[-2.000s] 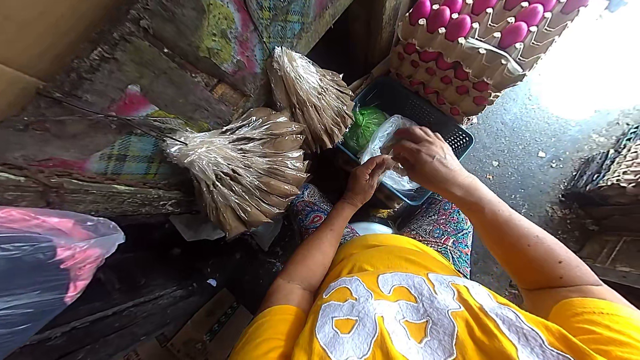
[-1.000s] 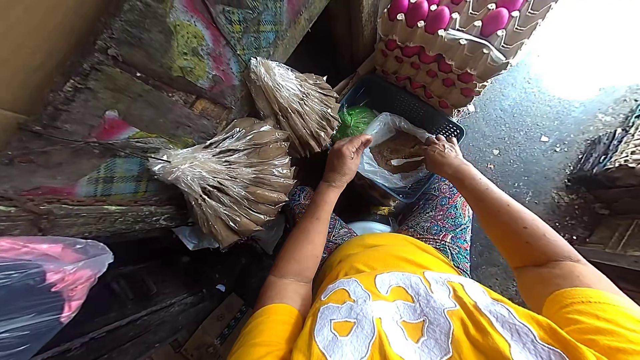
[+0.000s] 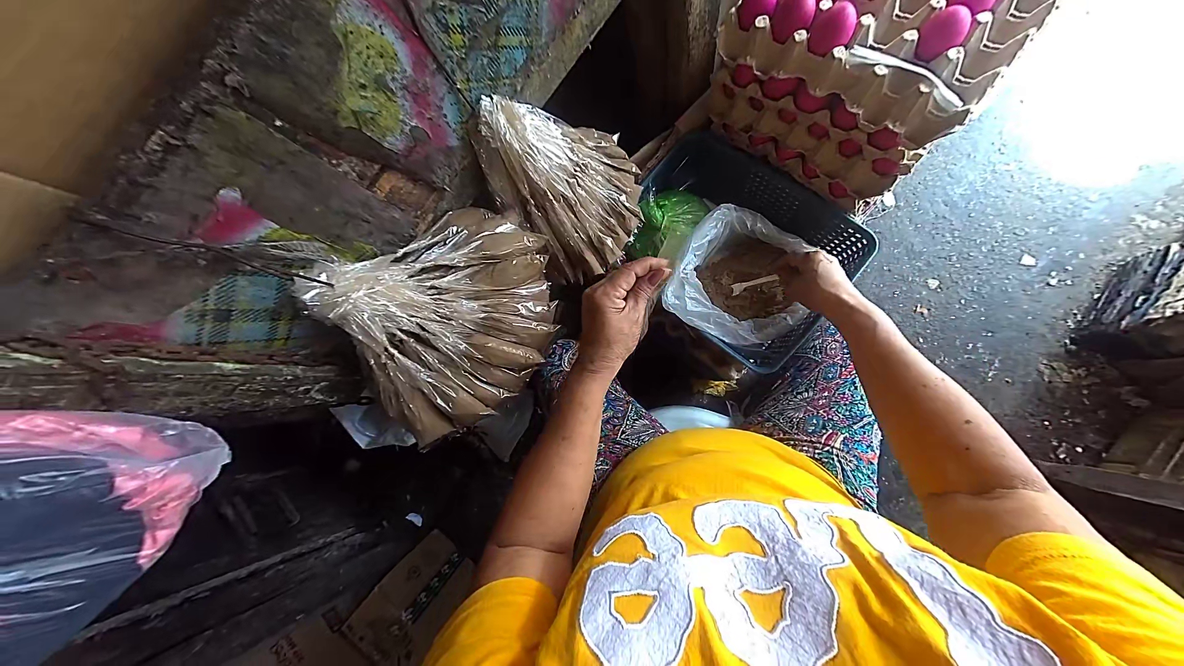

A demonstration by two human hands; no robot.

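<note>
A clear plastic bag point(image 3: 689, 294) stands with its mouth spread, over a dark plastic basket point(image 3: 786, 176). Brown powder point(image 3: 751, 268) fills its lower part, and a small white scoop or spoon point(image 3: 756, 284) lies on the powder. My right hand point(image 3: 819, 280) reaches over the bag's right rim with fingertips at the powder; whether they grip anything is hidden. My left hand point(image 3: 624, 310) is at the bag's left side, thumb and forefinger pinched together on what looks like a thin piece of clear plastic. A green plastic bag point(image 3: 668, 220) lies in the basket, left of the clear bag.
Two bundles of small brown-filled plastic packets, one near point(image 3: 444, 324) and one farther point(image 3: 560, 176), hang by worn wooden boards point(image 3: 305, 176). Egg trays with pink eggs point(image 3: 832, 92) are stacked behind the basket. A pink and dark plastic bag point(image 3: 83, 518) sits at far left.
The clear bag, bunched under both hands at first, is now spread wide with its powder showing. My left hand has come off its rim to the left, and my right hand has moved in over the powder.
</note>
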